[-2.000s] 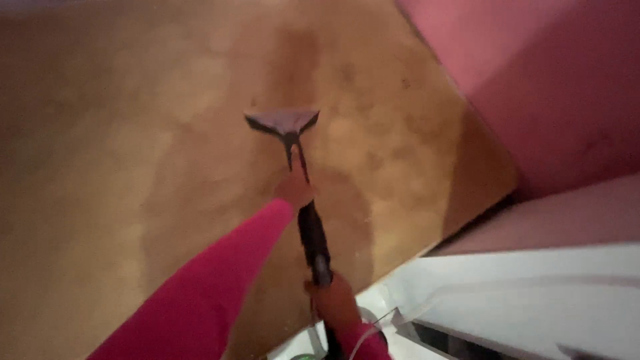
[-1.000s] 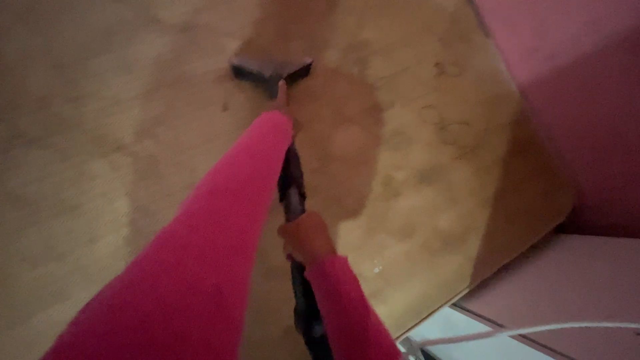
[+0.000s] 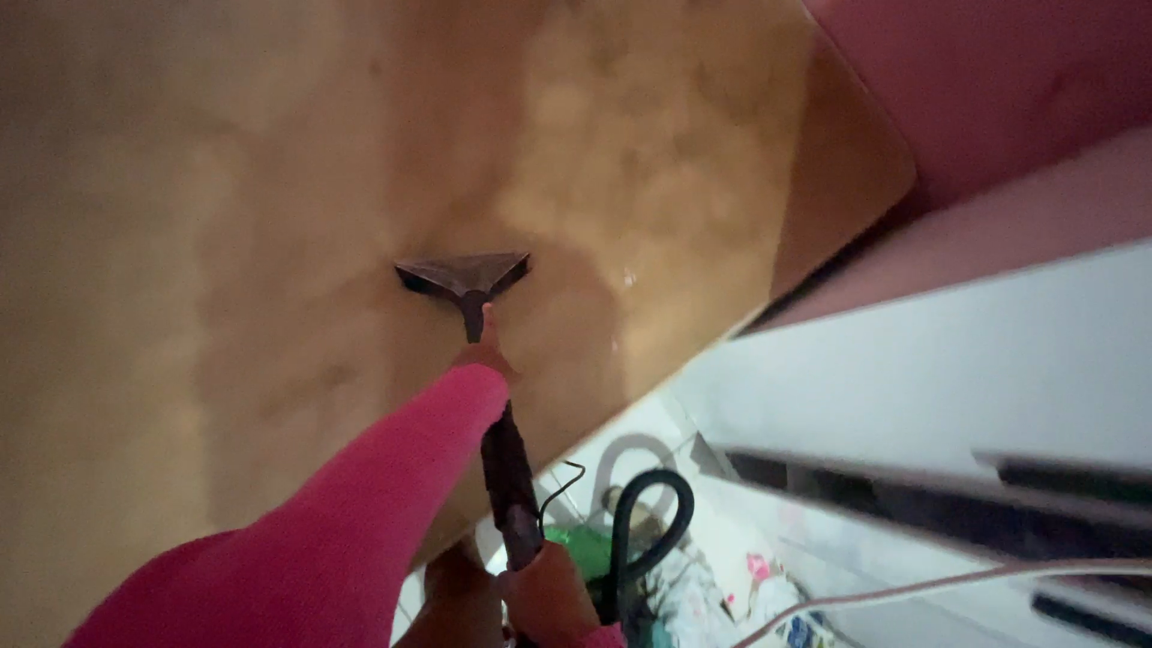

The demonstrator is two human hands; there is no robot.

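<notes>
My left hand, in a pink sleeve, grips the neck of a dark vacuum or extractor nozzle, one finger lying along it. The wide, flat nozzle rests against a tan mattress-like surface. Lower down, my right hand is closed around the dark wand. A black hose loops just right of this hand. Darker patches and shadows mark the tan surface around the nozzle.
A pink wall or panel borders the tan surface at upper right. White furniture with dark slots stands at right. Below the edge lie a green object and crumpled items on white floor tiles. A pale cable crosses lower right.
Both hands and the nozzle have drawn back toward me since one second ago, after reaching farther out between the two earlier frames. The black hose loop now shows.
</notes>
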